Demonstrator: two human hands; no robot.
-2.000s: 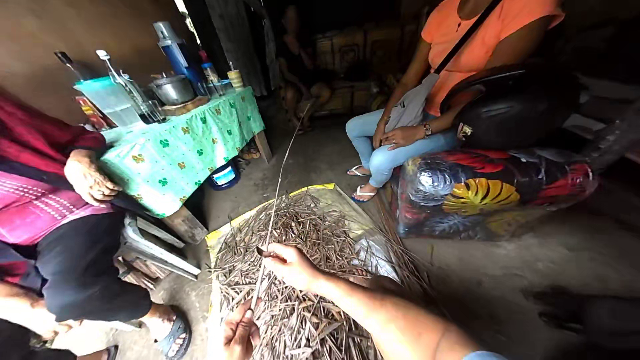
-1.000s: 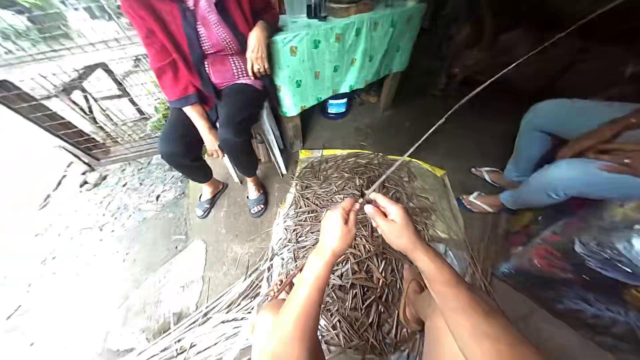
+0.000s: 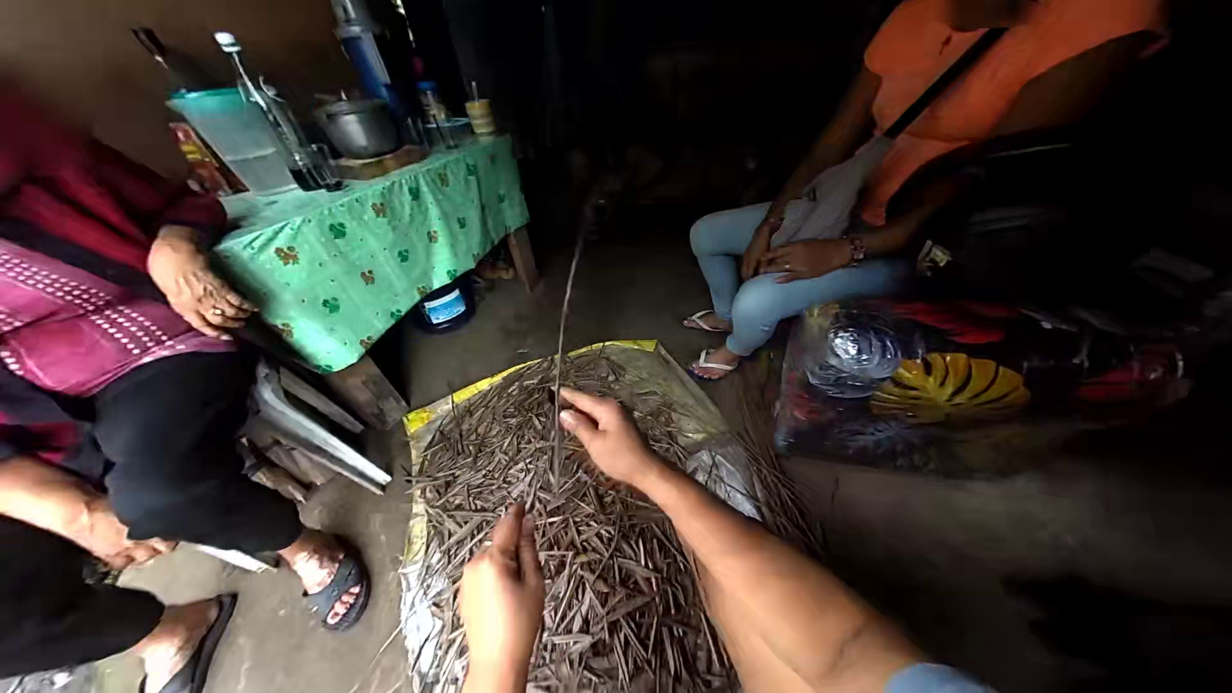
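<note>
A long, thin dry stalk (image 3: 568, 298) rises from over the pile of dry leaf pieces (image 3: 616, 577) and leans slightly right at its far end. My right hand (image 3: 611, 438) pinches it, with a small dark thing by the fingertips that is too small to name. Nearer to me, my left hand (image 3: 502, 582) has thumb and forefinger together just below the stalk's lower end; whether it holds anything cannot be told. The pile lies on a pale sack with a yellow edge (image 3: 481, 387), below both hands.
A seated person in dark trousers (image 3: 192, 452) is at left, beside a table with a green cloth (image 3: 385, 245) bearing a pot (image 3: 358, 128) and a pitcher (image 3: 236, 140). Another person in jeans (image 3: 770, 298) sits at right, near a plastic-wrapped bundle (image 3: 924, 385). A bucket (image 3: 446, 306) stands under the table.
One second ago my hands were close together on the stalk; now they are apart, the right one farther from me. The view has swung to the right.
</note>
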